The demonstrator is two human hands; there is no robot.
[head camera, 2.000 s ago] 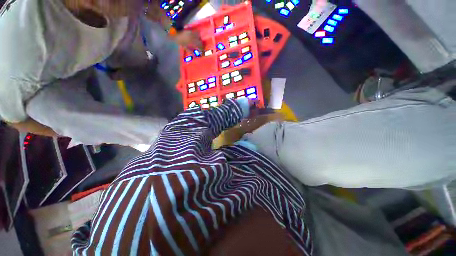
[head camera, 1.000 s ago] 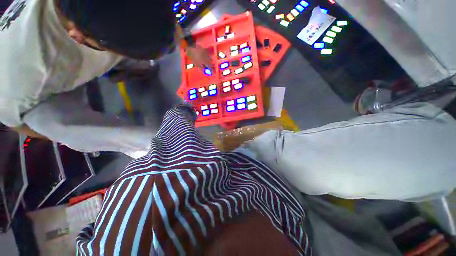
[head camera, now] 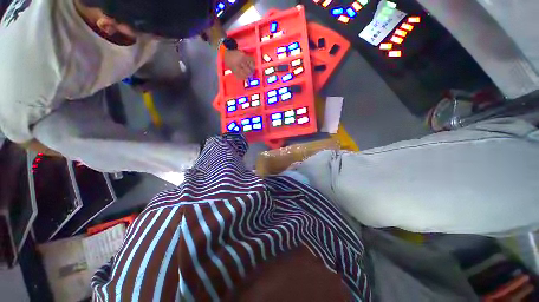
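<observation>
A red parts tray (head camera: 265, 72) with large pockets lies at the top centre. Groups of small units (head camera: 290, 118) in it glow blue and white. A second red tray (head camera: 334, 50) with dark pieces shows beneath it on the right. My striped sleeve (head camera: 216, 159) reaches the tray's near left corner, but no hand of mine can be made out at its end. My other hand is not visible either. A brown packet (head camera: 298, 156) lies under the near edge, by my leg.
A coworker's hand (head camera: 239, 63) with a dark wristband is over the tray's left pockets. A black tray (head camera: 414, 82) at upper right holds glowing units and a paper label (head camera: 383, 22). A white strip (head camera: 333, 114) lies right of the red tray. Dark panels (head camera: 50, 194) stand at lower left.
My striped sleeve has drawn back left from the tray's near edge, uncovering the lower pockets. The coworker's head moved in, then back up slightly. Several units changed colour.
</observation>
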